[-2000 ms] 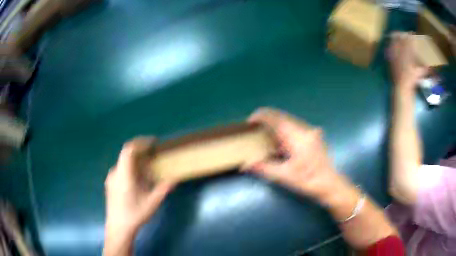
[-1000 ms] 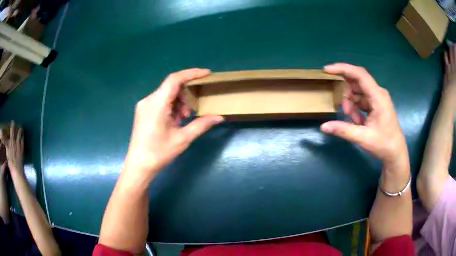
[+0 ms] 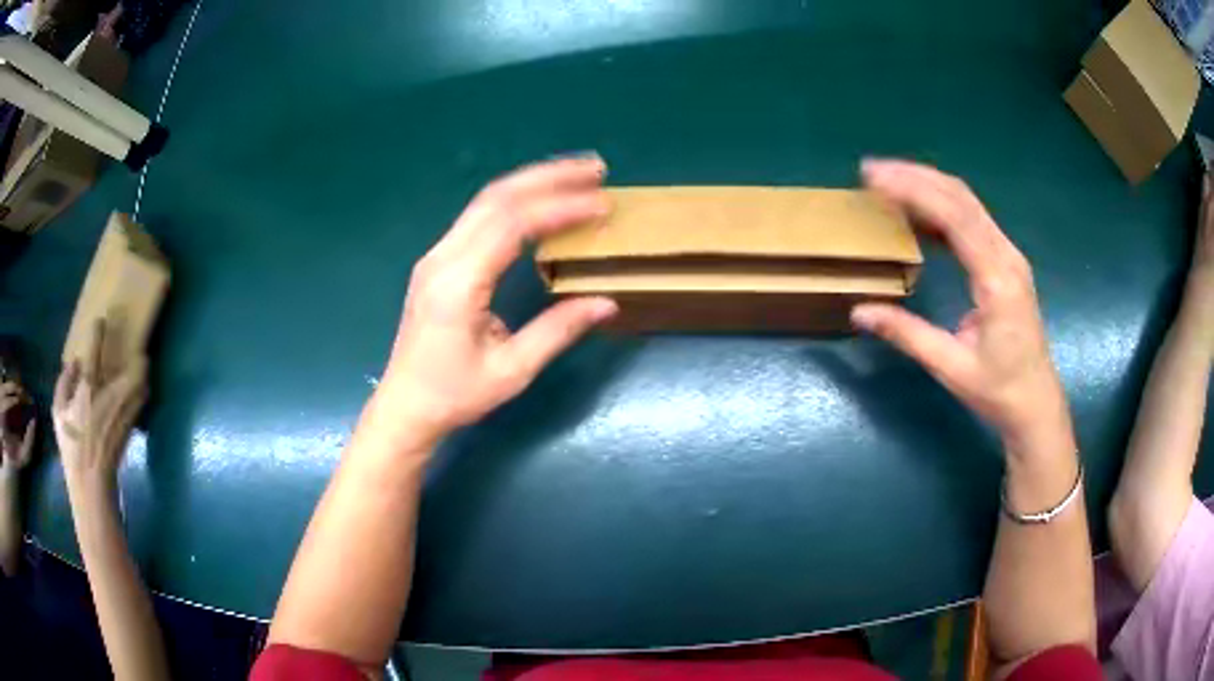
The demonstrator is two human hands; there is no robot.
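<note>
A plain brown carton (image 3: 732, 224) is held above the green table in front of me. Its long flap is folded over the side facing me, leaving a narrow dark slot along the lower edge. My left hand (image 3: 493, 293) grips its left end, thumb at the lower edge and blurred fingers on top. My right hand (image 3: 965, 293) holds its right end the same way, with blurred fingers at the upper corner. The carton's inside is hidden except for the thin slot.
Brown cartons (image 3: 1138, 87) stand at the far right by a person in pink. At the left, a neighbour's hand touches another carton (image 3: 117, 299). Pale bars with dark ends (image 3: 80, 107) and more boxes are at the upper left. The green table (image 3: 719, 532) has a pale edge line.
The carton's open side, showing its inside a second ago, is now mostly covered by the flap. My fingers have shifted along the top. The left neighbour's carton has come into view.
</note>
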